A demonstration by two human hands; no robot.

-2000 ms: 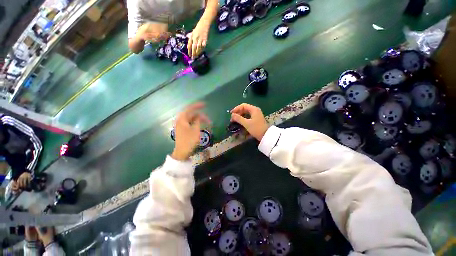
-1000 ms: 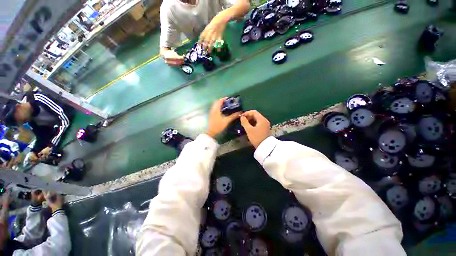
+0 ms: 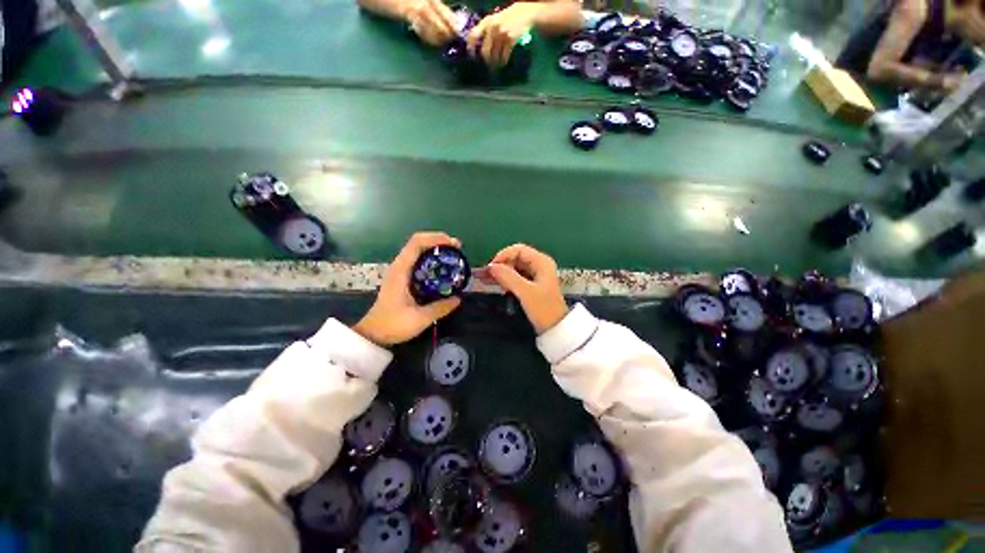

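My left hand [image 3: 405,297] holds a black cylindrical housing [image 3: 441,273] over the pale edge strip, its open end with electronics facing me. My right hand [image 3: 526,283] is just right of it, thumb and fingertips pinched on a small thin piece, perhaps a wire end, too small to tell. A thin red wire hangs below the housing towards a grey round disc [image 3: 449,363]. More grey discs [image 3: 507,450] lie on the dark table between my forearms.
A joined unit [image 3: 300,233] lies on the green belt at left. A disc pile [image 3: 787,369] and a cardboard flap [image 3: 938,400] are at right. Black housings [image 3: 840,225] stand on the belt. Another person's hands [image 3: 499,32] work across the line, beside piled discs [image 3: 677,49].
The view has turned and levelled. My left hand has tilted the housing so its open end faces me, lower and nearer. The joined unit shows farther left. My right hand still pinches beside the housing.
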